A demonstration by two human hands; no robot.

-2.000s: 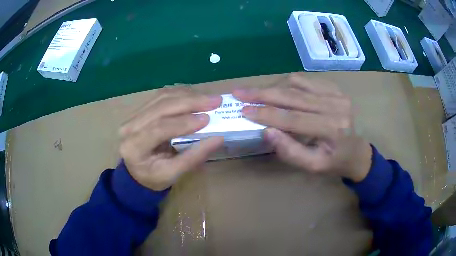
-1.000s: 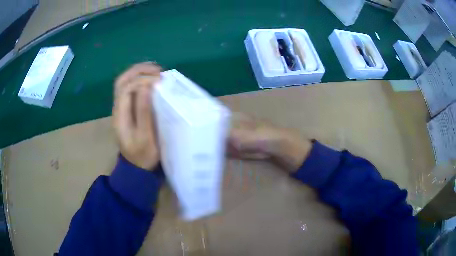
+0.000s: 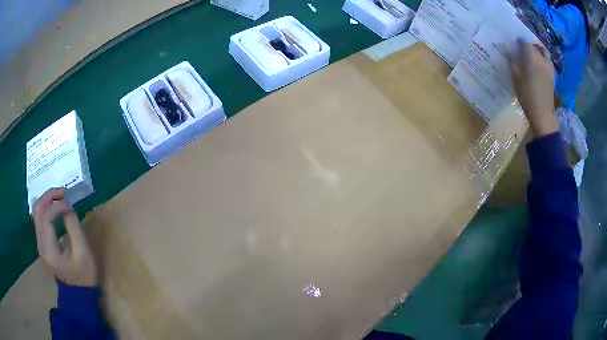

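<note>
A closed white retail box [image 3: 56, 158] with small dark print lies on the green belt at the far left. My left hand [image 3: 66, 242] is at its near edge, fingers curled and apart, fingertips at or just over the box's near end; it does not grip the box. My right hand [image 3: 536, 83] is stretched out to the upper right, over flat white printed boxes [image 3: 482, 70]. Its fingertips are blurred against them, and whether they hold one cannot be told.
White inner trays with pale devices and black cables stand on the belt, one nearest [image 3: 173, 109], one beyond [image 3: 279, 52], one cut off at the top [image 3: 379, 14]. Taped brown cardboard [image 3: 286, 199] covers the near surface. Another person in blue [image 3: 569, 40] is at the upper right.
The white box has left my hands; a closed box lies by my left hand. My hands have moved far apart, the right one to the printed boxes. The view has swung right.
</note>
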